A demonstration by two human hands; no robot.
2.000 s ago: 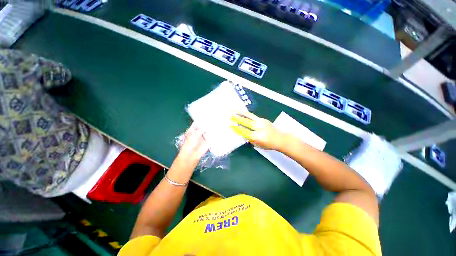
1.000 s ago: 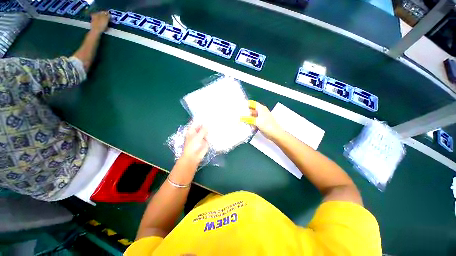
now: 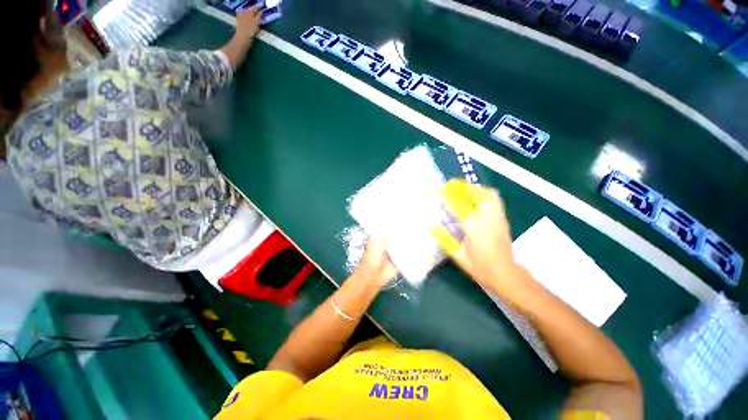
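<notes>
A whitish stack of pad sheets in clear film lies tilted over the green surface in front of me. My left hand holds its lower edge, with some fingers hidden under it. My right hand, blurred, is at its right edge, with yellow finger cots on the fingertips; its fingers look spread, and any grip is unclear. A clear strip with small dark pieces shows just above the right fingers. Crumpled clear film lies beside the left hand.
Flat blue-white panels stand in a row beyond the white line. A white paper sheet lies under my right forearm. A packed clear bag is at the right. A person in a patterned shirt works at the left, one hand near panels.
The view has shifted left, so most things appear further right. The strip with dark pieces shows again above my right hand, which has moved and turned at the stack's edge. The neighbour's arm remains at the panels.
</notes>
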